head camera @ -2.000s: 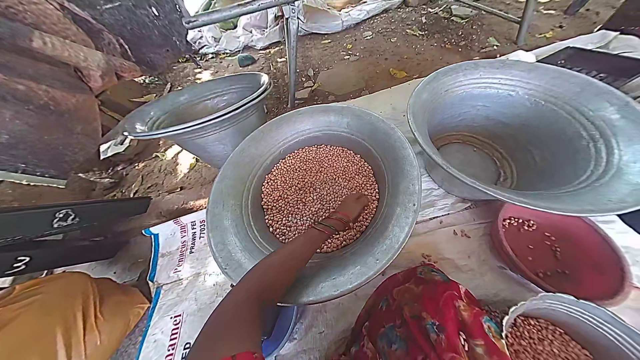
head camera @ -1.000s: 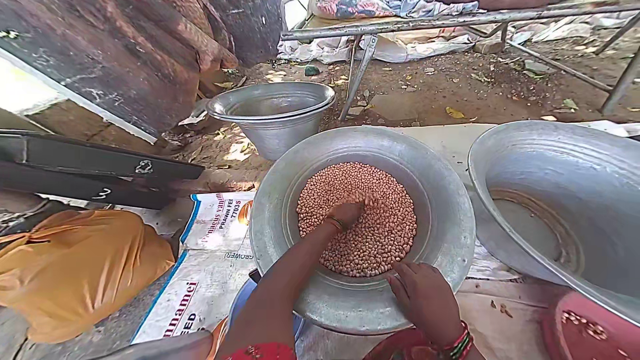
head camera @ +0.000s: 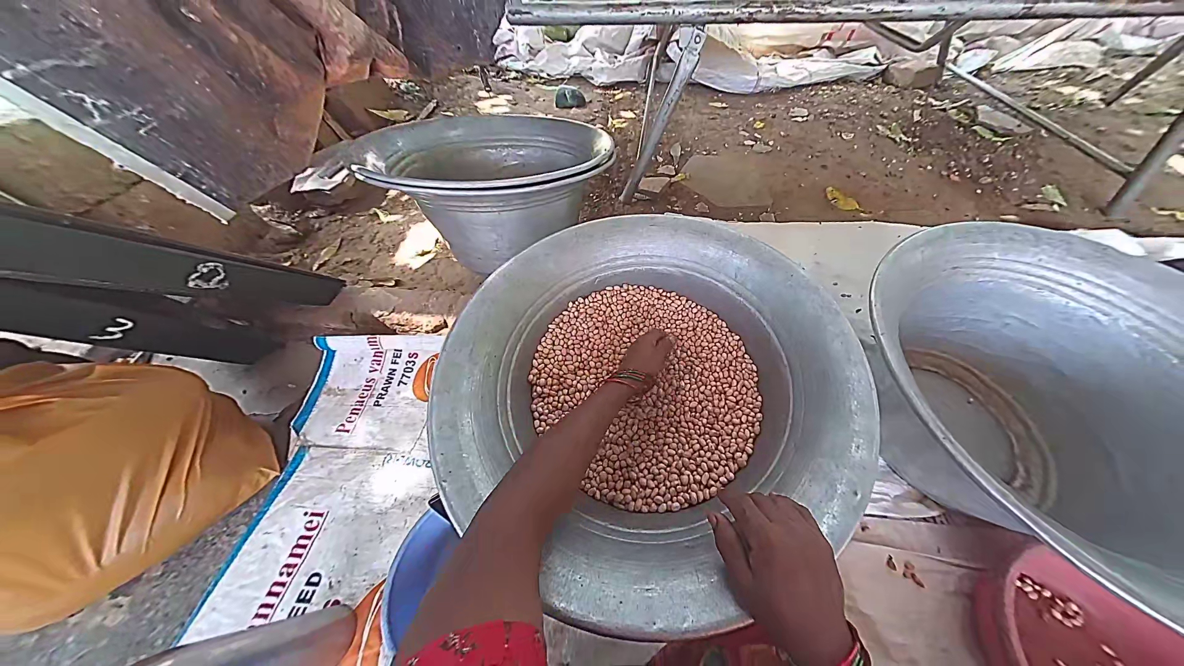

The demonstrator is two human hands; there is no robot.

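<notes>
A wide-rimmed metal basin [head camera: 814,398] holds a heap of pinkish-brown peanuts [head camera: 675,444]. My left hand [head camera: 646,356] is pushed into the middle of the heap, its fingers buried among the nuts, so its grip is hidden; bangles circle the wrist. On the near right part of the basin's rim lies my right hand [head camera: 777,564], its fingers spread over the metal and their tips close to the nuts. It wears bangles too and holds no nuts that I can see.
Large metal basin [head camera: 1091,305] at right, above a red tub [head camera: 994,601] with a few nuts. Stacked metal basins [head camera: 518,222] stand beyond on soil. A blue tub [head camera: 416,564] sits near my left arm. Printed sacks [head camera: 361,481], dark boards [head camera: 139,314] and orange cloth [head camera: 120,481] lie left; a metal frame [head camera: 671,102] stands behind.
My right hand, not visible two seconds ago, came onto the near rim of the basin. My left hand stays in the nuts, nearer the heap's middle than at first. The view has swung left.
</notes>
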